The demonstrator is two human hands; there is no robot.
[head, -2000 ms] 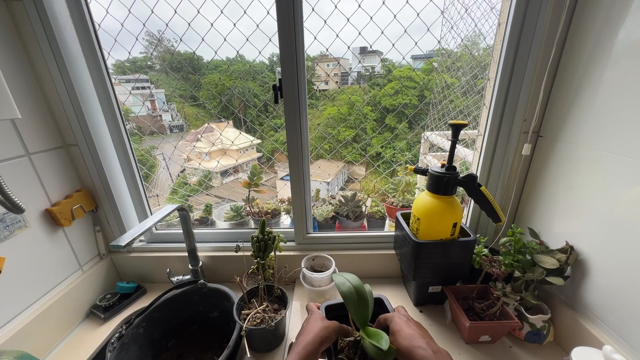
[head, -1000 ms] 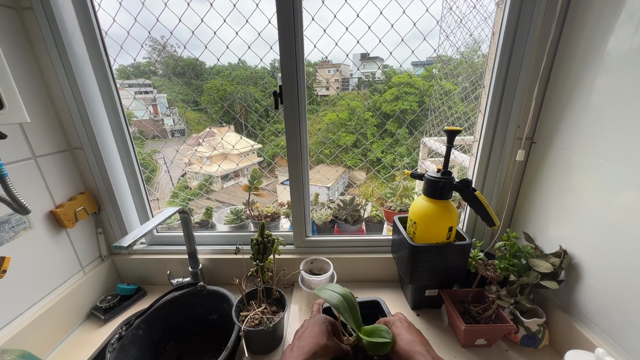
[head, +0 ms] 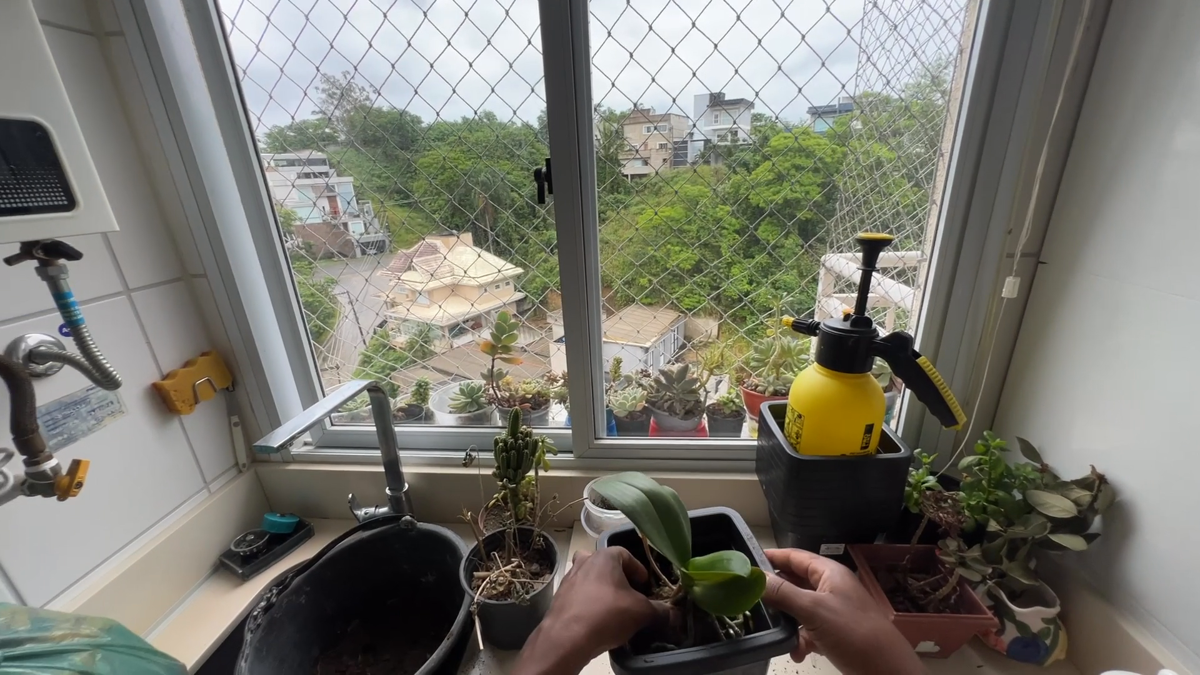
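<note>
A square black plastic pot [head: 776, 630] stands at the bottom centre, with a broad-leaved plant resembling an orchid [head: 661, 516] leaning inside it. My left hand [head: 605, 600] reaches over the pot's left side and grips the plant at its base; the fingertips are partly hidden. My right hand [head: 834, 605] holds the pot's right rim, thumb near the lower leaf. Roots and some dark material show inside the pot. Just left of my left hand is a round pot [head: 511, 609] with a cactus [head: 517, 469]. A small white pot [head: 602, 511] sits behind the leaves.
A black bucket [head: 450, 600] stands under the faucet [head: 380, 441] at left. Behind right, a yellow pressure sprayer [head: 834, 408] rests in a tall black planter [head: 830, 497]. A reddish-brown planter [head: 947, 619] and a decorated pot [head: 1027, 623] stand at right. A netted window [head: 567, 234] lies behind.
The pot and both hands show higher in the view, which has shifted. The plant's leaves have turned, and the long leaf now leans toward the upper left. Both hands stay at the pot.
</note>
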